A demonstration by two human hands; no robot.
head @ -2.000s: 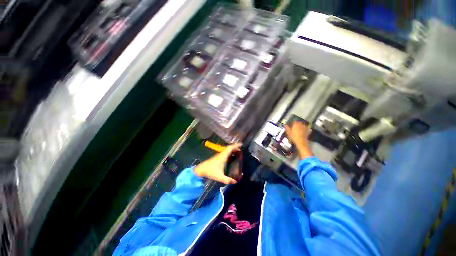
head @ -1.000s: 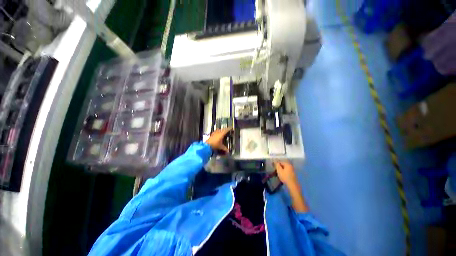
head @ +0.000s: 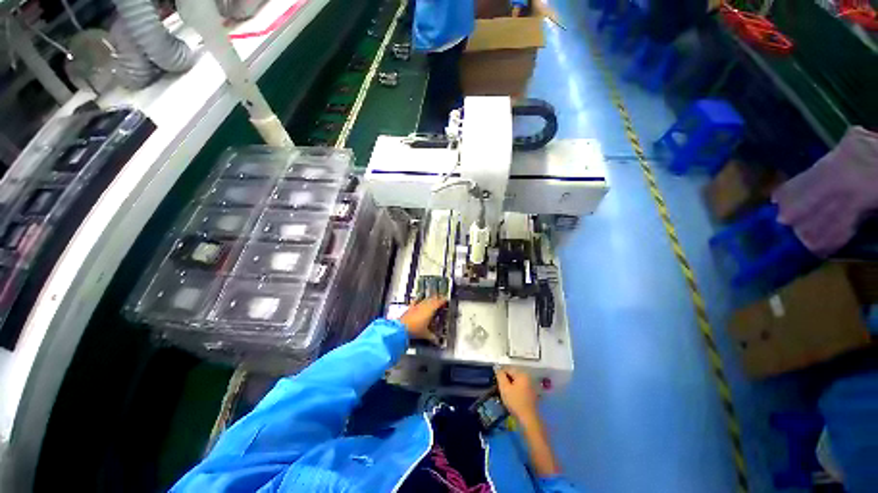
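My left hand (head: 422, 320) rests at the left front of the white automatic machine's bed (head: 478, 332), at a small dark fixture. Its fingertips are hard to make out, and I cannot tell if they grip anything. My right hand (head: 518, 391) is at the machine's front edge, beside the red button. It holds a palm-sized dark device unit (head: 491, 412) low in front of my body. The machine's overhead head (head: 478, 241) stands over the middle of the bed and partly hides the nest below it.
A tall stack of clear blister trays (head: 260, 258) with units stands left of the machine. A dark filled tray (head: 60, 183) lies on the white ledge (head: 164, 144). A person in blue (head: 443, 27) stands beyond the machine. Blue stools (head: 706, 130) and cartons (head: 799, 318) are at the right.
The view has turned and tilted up, showing more of the aisle. My left hand has gone from a unit near the tray stack to the machine bed. My right hand has left the bed for the front edge.
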